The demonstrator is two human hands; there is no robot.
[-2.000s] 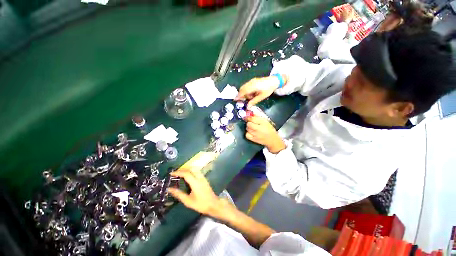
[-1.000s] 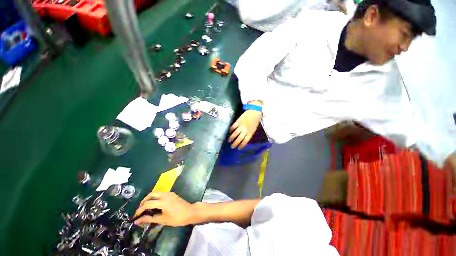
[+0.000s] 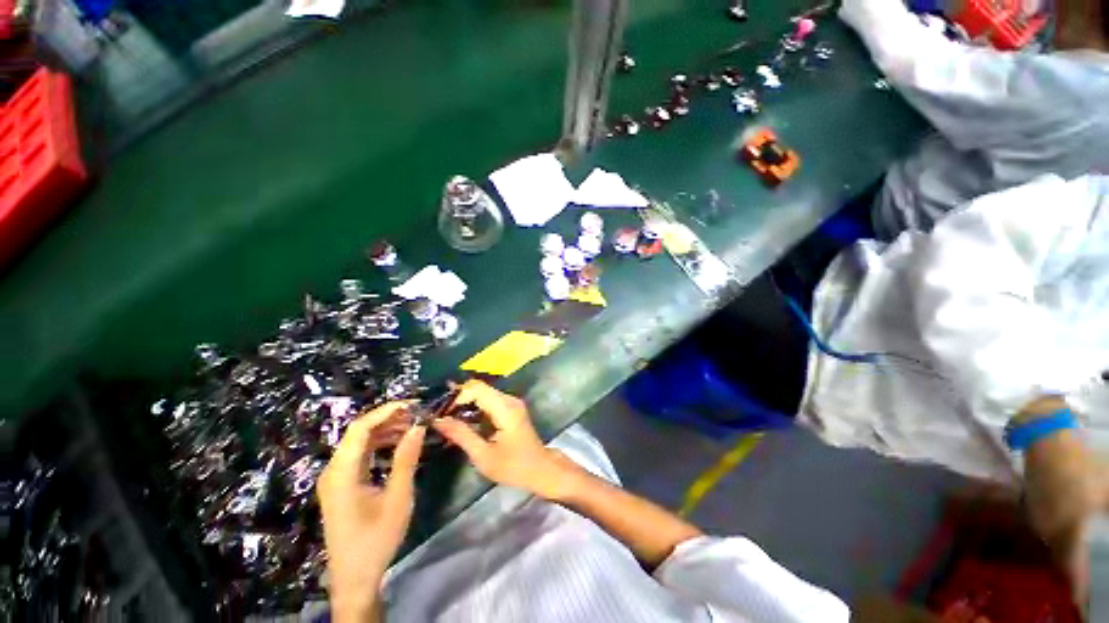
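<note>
My left hand (image 3: 371,487) and my right hand (image 3: 499,441) meet at the right edge of the heap, near the bench's front edge. Their fingertips pinch a small dark piece (image 3: 435,417) between them; its details are blurred and partly hidden by the fingers. The heap of black strap pieces with silver fittings (image 3: 262,426) spreads left of and behind my hands. A yellow card (image 3: 511,353) lies flat just beyond my right hand.
Beyond are a clear glass dispenser (image 3: 468,219), white paper sheets (image 3: 532,189), small round pale-topped pieces (image 3: 572,257), a metal post (image 3: 592,79) and an orange block (image 3: 770,156). People in pale smocks (image 3: 973,280) are on the right. A red tray (image 3: 34,158) is far left.
My left hand has come into view and joined my right at a small dark piece. The view has shifted. The neighbour's hands have left the bench.
</note>
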